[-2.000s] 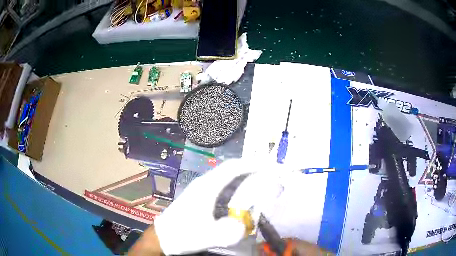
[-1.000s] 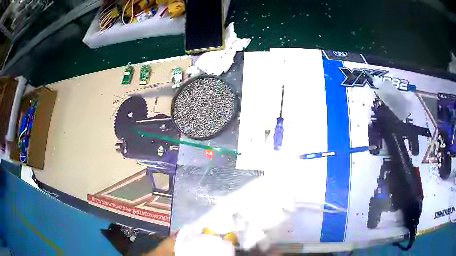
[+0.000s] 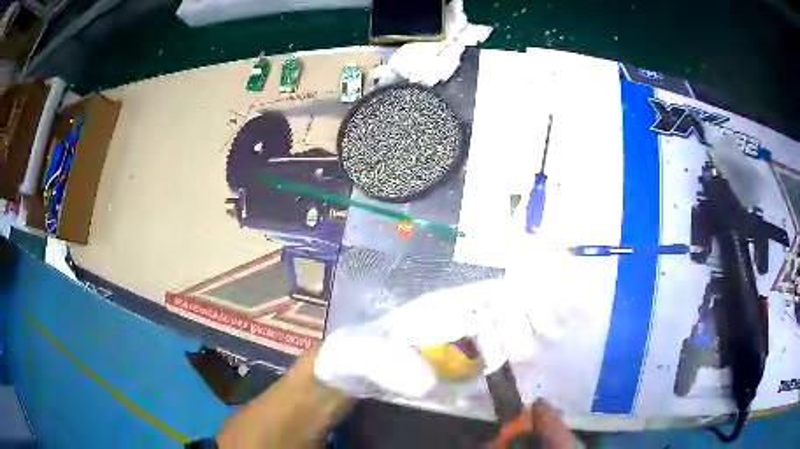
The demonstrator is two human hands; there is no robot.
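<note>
My left hand (image 3: 382, 355), in a white glove at bottom centre, holds a small yellow unit (image 3: 452, 359) with a dark red bit on it. My bare right hand (image 3: 554, 428), partly cut off by the bottom edge, holds pliers (image 3: 504, 395) with dark jaws and orange handles. The jaws point up beside the yellow unit. The white area around the unit is overexposed, so I cannot tell whether the jaws touch it.
A round dish (image 3: 402, 142) of small grey pieces sits beyond my hands, a green strip (image 3: 351, 204) below it. A screwdriver (image 3: 536, 203) and blue pen (image 3: 592, 251) lie right of centre. A black tool (image 3: 739, 307) is far right, a box of blue parts (image 3: 92, 167) far left.
The pliers and my right hand show again at the bottom; they were not visible one second ago. The yellow unit shows more clearly. The whole view has shifted.
</note>
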